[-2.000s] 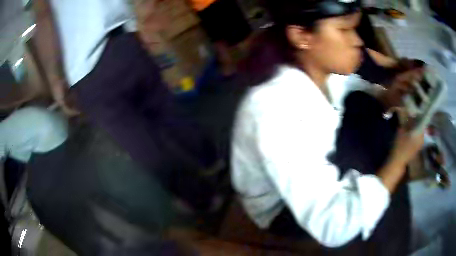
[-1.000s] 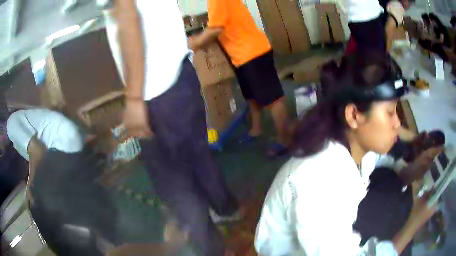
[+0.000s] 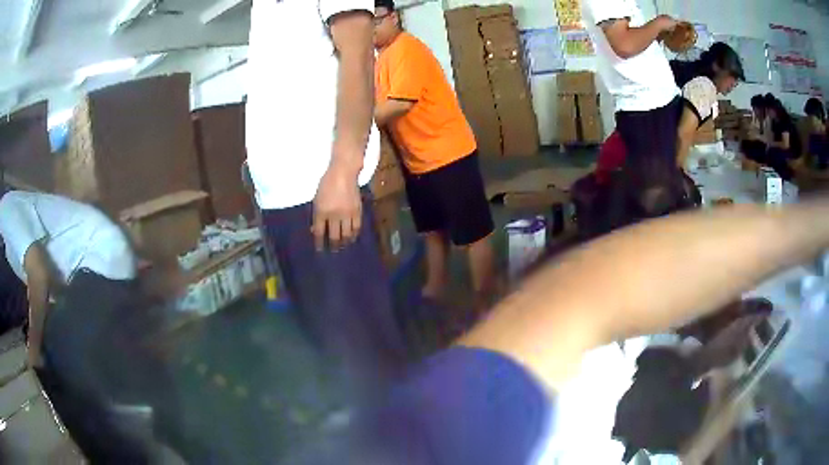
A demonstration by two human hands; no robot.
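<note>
A blurred bare forearm with a blue-purple sleeve crosses close in front of the camera, from bottom middle to the right edge. It looks like my own arm; which one, I cannot tell. Its hand is cut off by the edge, so neither of my hands shows. Behind and below it, the seated neighbour in white (image 3: 591, 400) is mostly hidden. A thin flat panel (image 3: 762, 363), seen nearly edge-on, is by the neighbour's hands at the lower right.
A standing person in a white shirt (image 3: 304, 118) is near, left of centre. A person in orange (image 3: 427, 104) stands behind. Another person bends down at far left (image 3: 73, 236). Brown cartons (image 3: 141, 136) stand behind; a white-purple box (image 3: 525, 243) is on the green floor.
The view has swung up, showing more room and ceiling. The forearm and blue sleeve have come in across the neighbour, whose head is now hidden.
</note>
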